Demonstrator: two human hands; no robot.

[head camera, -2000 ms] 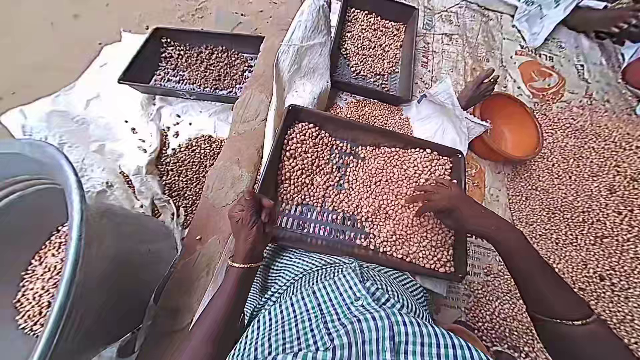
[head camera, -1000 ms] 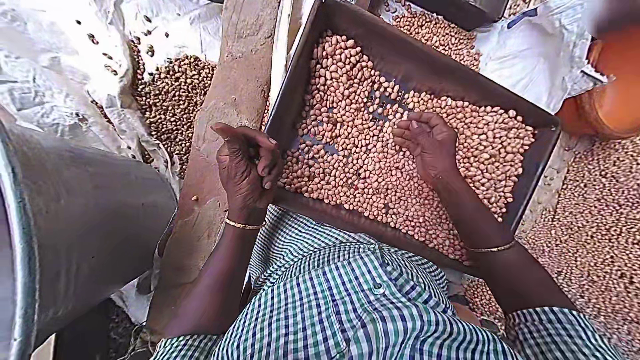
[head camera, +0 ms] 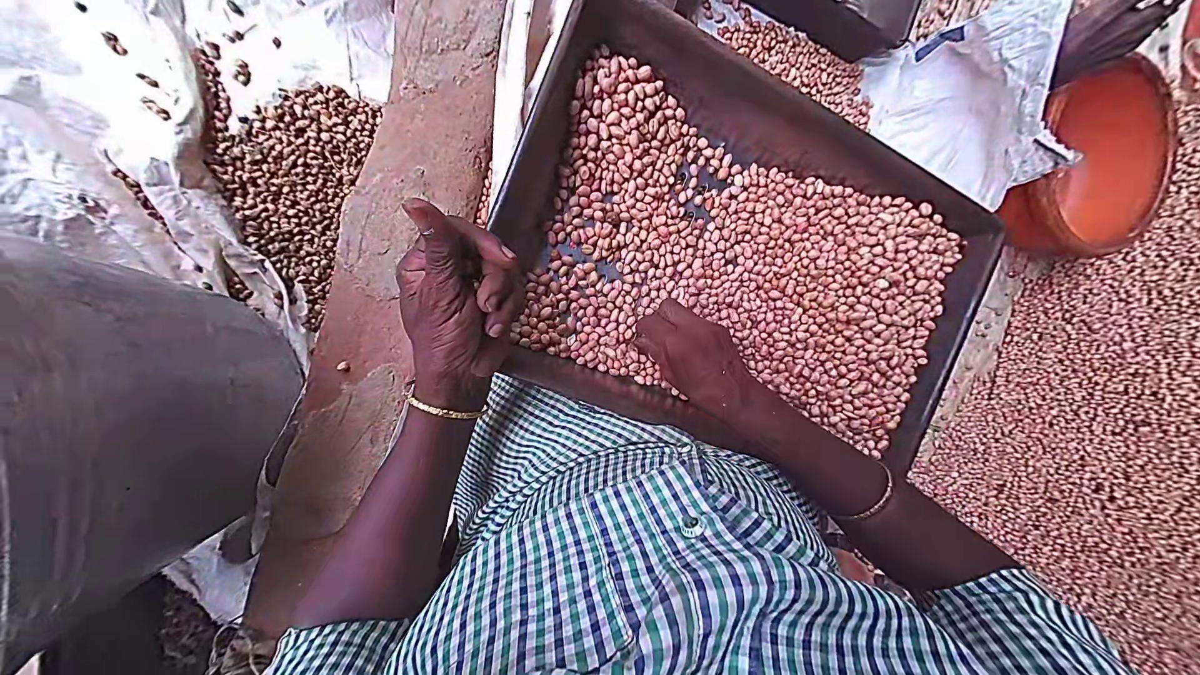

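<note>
A dark rectangular tray [head camera: 797,122] lies tilted across my lap, holding a layer of pinkish shelled peanuts [head camera: 787,272]. My left hand [head camera: 459,291] is at the tray's left edge, thumb and index finger raised, the other fingers curled; whether it holds anything is unclear. In the lower middle of the tray, my right hand [head camera: 698,356] rests on the peanuts with its fingers bent down, and the fingertips are hidden. Dark blue patches of the tray floor show through gaps between the peanuts.
A grey metal vessel [head camera: 141,422] stands at left. Darker nuts [head camera: 291,178] lie on white sheeting [head camera: 84,122] beside a stone ledge [head camera: 375,375]. At right are an orange bowl [head camera: 1111,159], a white sack [head camera: 966,103], a wide spread of peanuts [head camera: 1097,422] and a person's limb [head camera: 1111,37].
My left hand gripped the tray's left rim two seconds ago and now has its thumb raised. My right hand has moved leftward and down over the peanuts. The view has moved closer.
</note>
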